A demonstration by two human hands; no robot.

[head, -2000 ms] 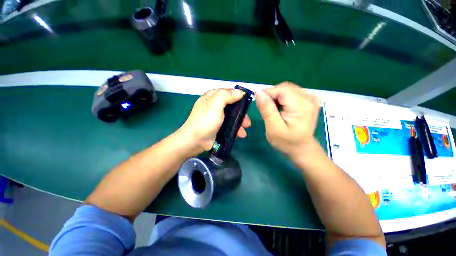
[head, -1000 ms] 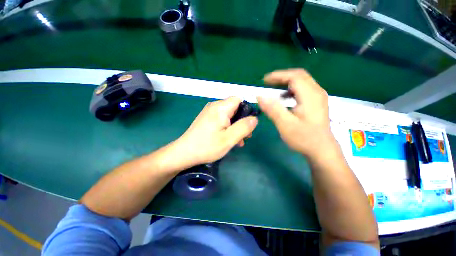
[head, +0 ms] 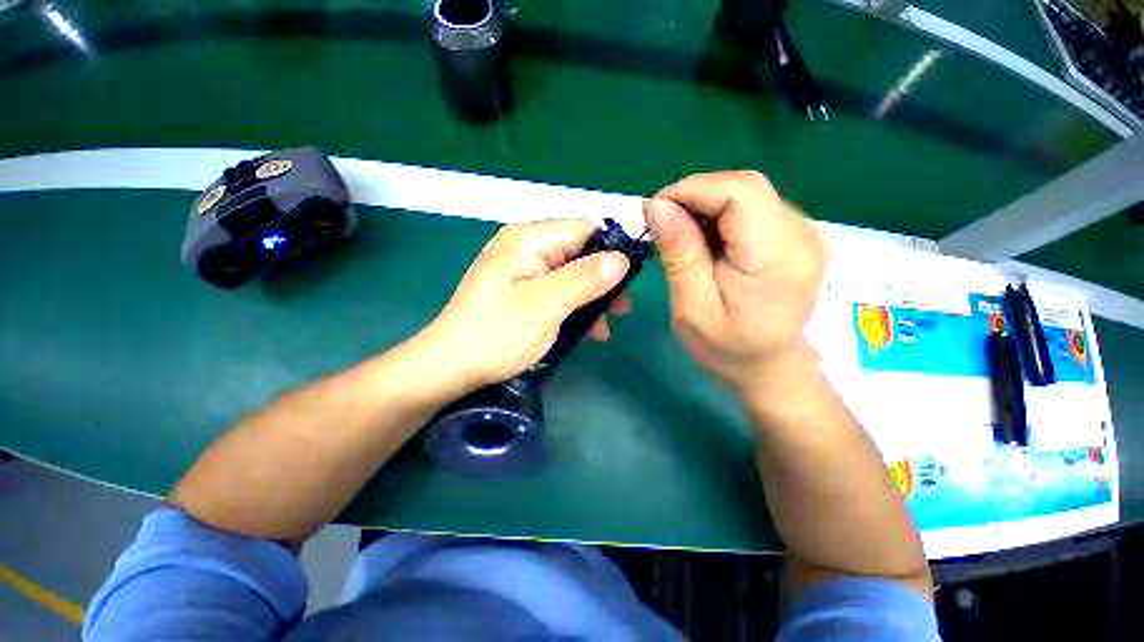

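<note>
A dark dryer head [head: 492, 429] with a silver ring face and black centre rests low on the green bench, ring towards me. Its black handle [head: 580, 319] slants up and right from it. My left hand [head: 533, 295] is closed around the handle, thumb near its open upper end. My right hand [head: 734, 270] is at that end, thumb and forefinger pinched together on what looks like a thin dark wire [head: 642, 235]. The wire's tip is hidden by the fingers.
A grey-black device [head: 270, 216] with a blue lit display stands at left. A head unit [head: 472, 63] and a dark piece with a cord [head: 790, 69] are on the far green surface. Black handle shells [head: 1007, 386] lie on the printed sheet [head: 953, 439] at right.
Over the last second, my right thumb and forefinger have closed together at the handle's end; the pale piece seen near them no longer shows. The far head unit has shifted right and up.
</note>
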